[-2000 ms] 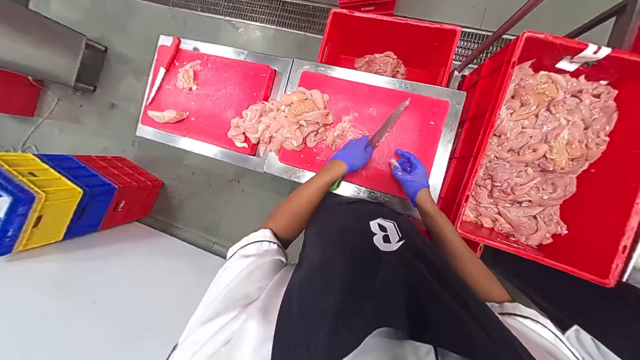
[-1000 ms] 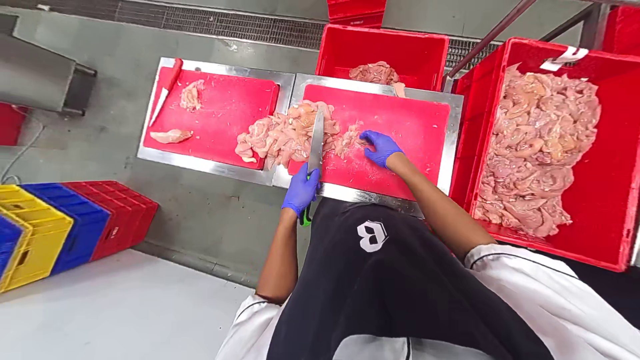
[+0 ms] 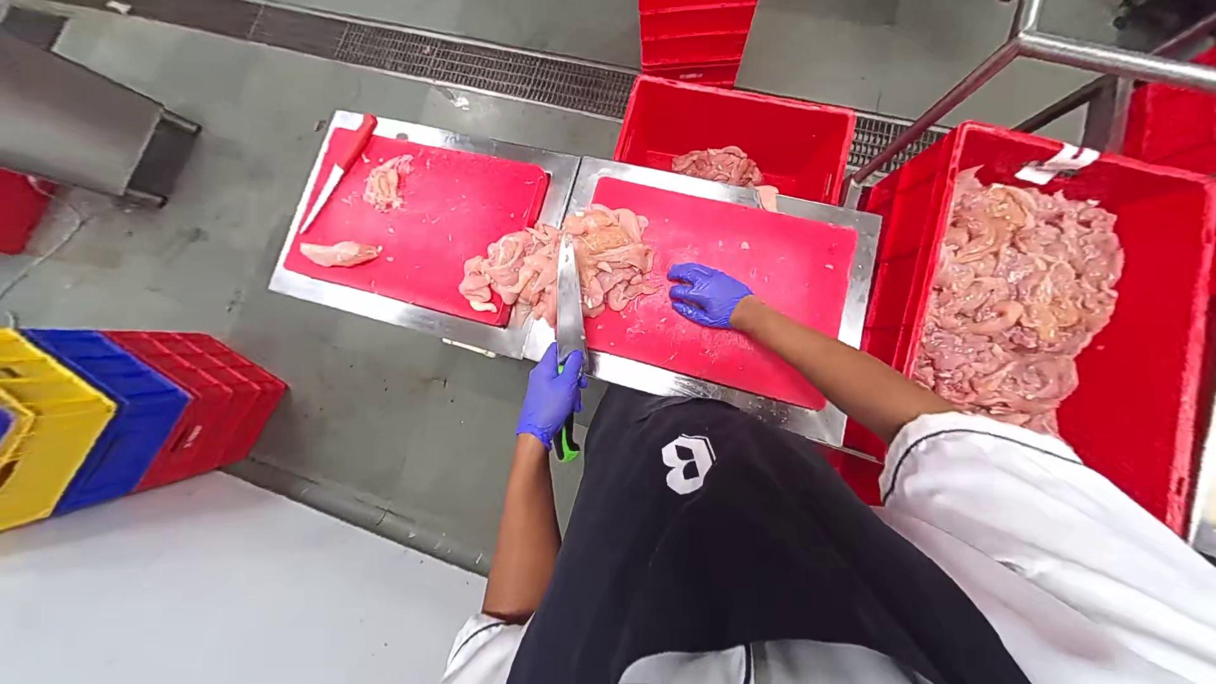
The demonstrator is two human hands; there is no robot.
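Observation:
My left hand point(image 3: 551, 394), in a blue glove, holds the green-and-black handle of a long knife point(image 3: 569, 304). The blade points away from me and lies against a pile of raw chicken pieces point(image 3: 608, 255) across the seam of two red cutting boards. Over the right cutting board point(image 3: 750, 247), my gloved right hand point(image 3: 705, 294) has its fingers bent, just right of the pile; whether it holds a scrap cannot be told. On the left cutting board point(image 3: 456, 190) are a red-handled knife point(image 3: 340, 174), a small heap of chicken scraps point(image 3: 388, 182) and one chicken piece point(image 3: 339, 254).
A deep red crate at the right holds many raw chicken pieces point(image 3: 1026, 285). Behind the boards, another red crate point(image 3: 798, 114) contains some meat point(image 3: 718, 165). Stacked yellow, blue and red crates point(image 3: 204, 408) stand at the lower left. A metal rail point(image 3: 1121, 59) crosses the upper right.
Since two seconds ago, the knife in my left hand has moved left from the right board to the pile. My right hand has moved from the board's near edge up to beside the pile.

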